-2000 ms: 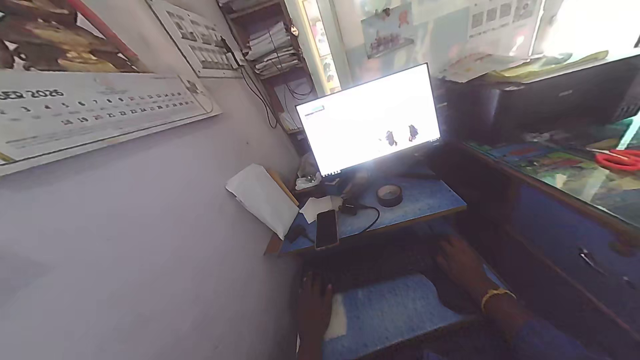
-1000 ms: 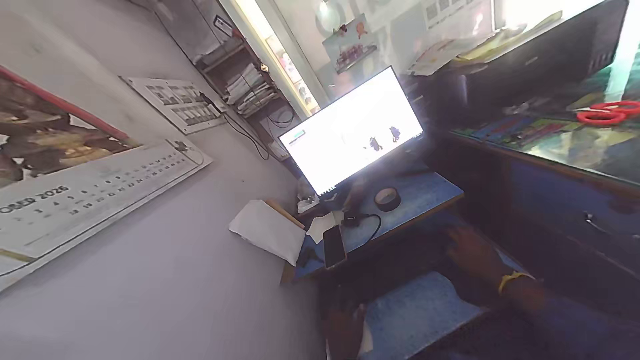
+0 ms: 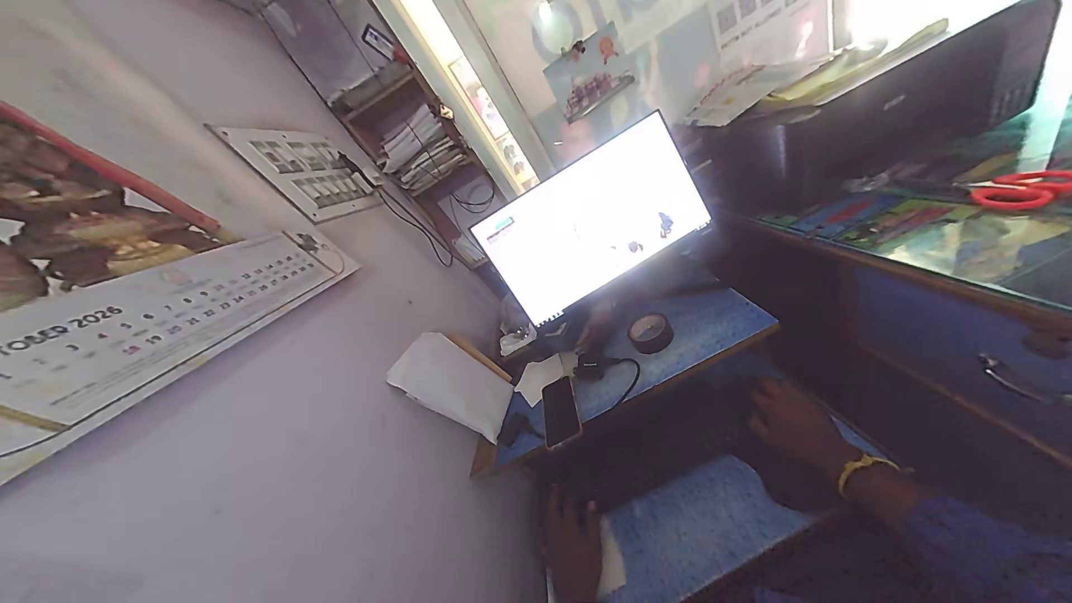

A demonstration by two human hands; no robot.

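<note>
My left hand (image 3: 573, 536) rests at the left end of the blue lower shelf (image 3: 703, 528), beside a pale piece of paper or cloth. My right hand (image 3: 791, 423), with a yellow band at the wrist, lies at the right side of that shelf; what is under its fingers is too dark to tell. A lit monitor (image 3: 599, 218) stands tilted in view on the upper desk. In front of it are a roll of dark tape (image 3: 651, 333), a black adapter with a cable (image 3: 591, 367) and a dark smartphone (image 3: 562, 410).
A white packet (image 3: 452, 385) leans by the wall at the desk's left edge. A black printer (image 3: 888, 109) bearing papers stands at the upper right. Red-handled scissors (image 3: 1013, 197) lie on the glass-topped counter. A calendar (image 3: 167, 327) and a switchboard (image 3: 297, 172) hang on the left wall.
The view has tilted and shifted. Both hands stay at the lower shelf; nothing has plainly been picked up or let go.
</note>
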